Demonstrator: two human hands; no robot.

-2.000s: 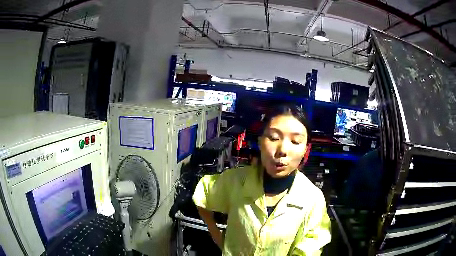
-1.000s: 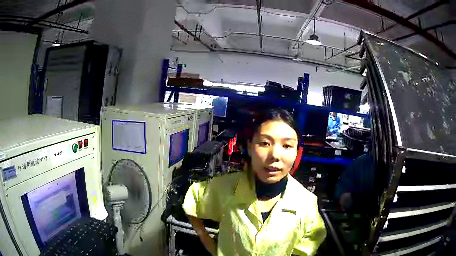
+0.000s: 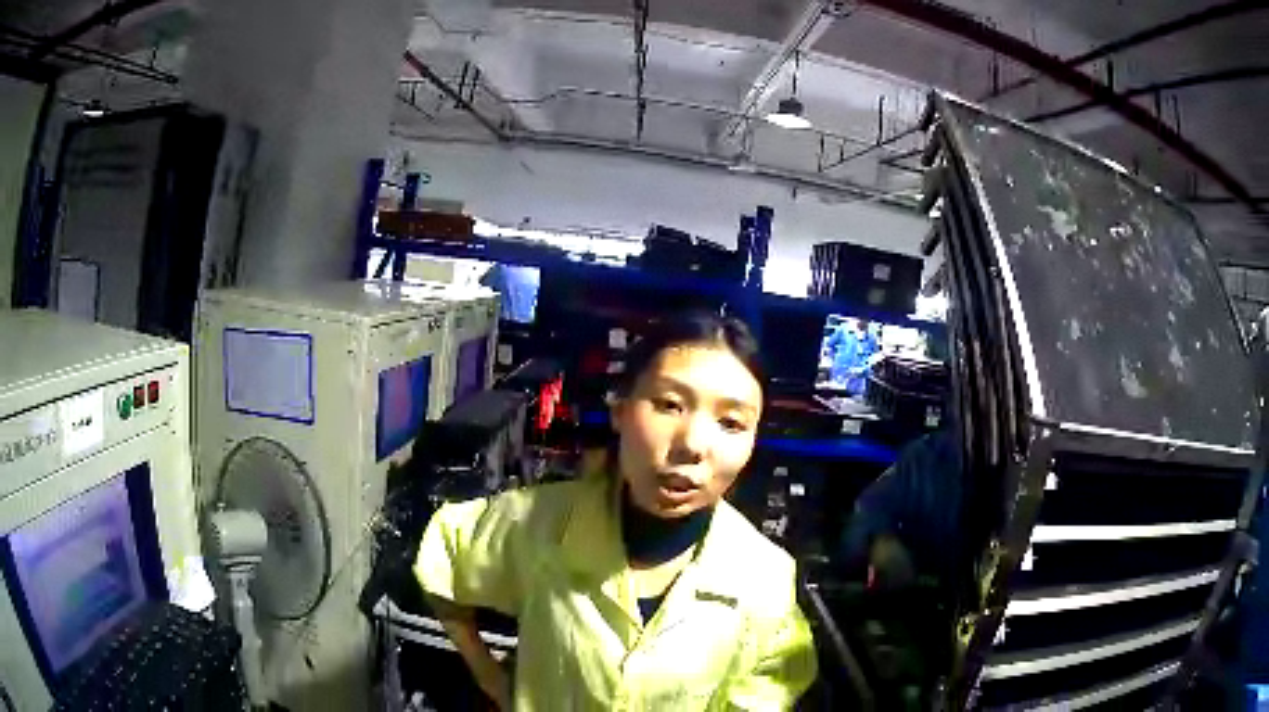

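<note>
Neither of my hands is in the picture. A person in a yellow-green jacket (image 3: 599, 598) stands close in front of me, facing me, with one arm bent at the side. The lower part of the body is cut off by the bottom edge. At the left is a cream test station (image 3: 84, 369) with an inset lit screen (image 3: 86, 563) and green and red buttons. A black keyboard (image 3: 156, 665) shows below the screen, cut off by the bottom edge.
A grey pedestal fan (image 3: 274, 529) stands beside more cream cabinets (image 3: 334, 334). At the right is a tall tray rack (image 3: 1113, 292) with pale-edged shelves. Blue shelving (image 3: 557, 278) with black bins (image 3: 866, 276) is behind the person. A dark-clothed figure (image 3: 905, 508) is partly hidden by the rack.
My view has turned to the right, so the stations, fan and person have shifted left and more of the tray rack shows. The person's head has tilted.
</note>
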